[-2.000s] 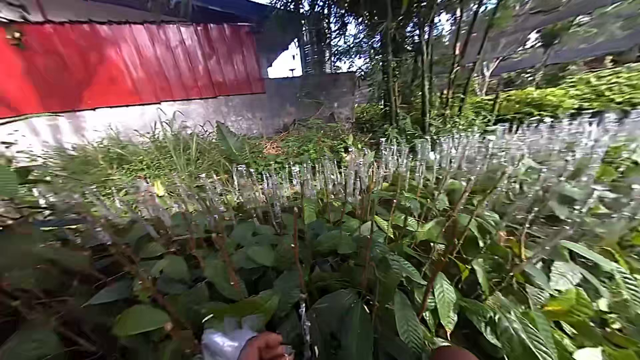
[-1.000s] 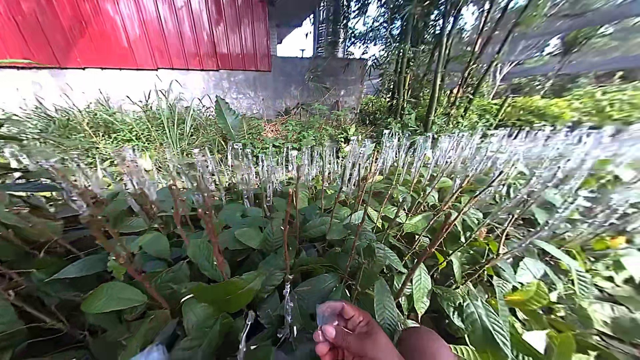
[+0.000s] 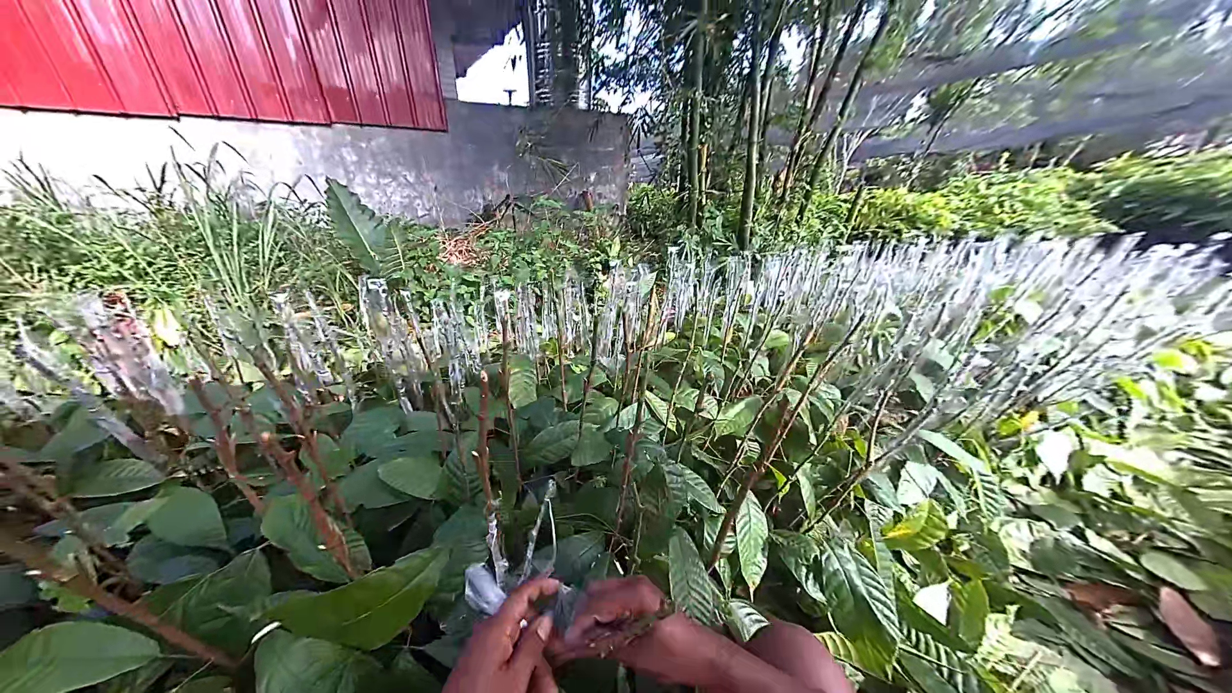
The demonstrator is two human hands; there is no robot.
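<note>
At the bottom middle, my left hand [image 3: 510, 640] has its thumb and fingertips closed on clear plastic film [image 3: 486, 589]. My right hand [image 3: 626, 616] meets it from the right, fingers bent around the same film and partly blurred. Just above the hands stands a cut plant stem [image 3: 487, 462] with clear wrap around its lower part. Beside it rises a thin wrapped shoot [image 3: 541, 525]. What lies between the fingers is partly hidden.
Broad green leaves [image 3: 361, 602] surround the hands. Bare cut stems [image 3: 308, 496] lean at the left. Rows of stems in clear plastic sleeves [image 3: 905, 298] spread behind and right. Farther back are a concrete wall [image 3: 366, 164], red metal sheeting [image 3: 231, 58] and bamboo [image 3: 751, 135].
My left hand has come back into view beside the right one. My right hand, which held a clear piece alone one second ago, now meets the left near the wrapped stem.
</note>
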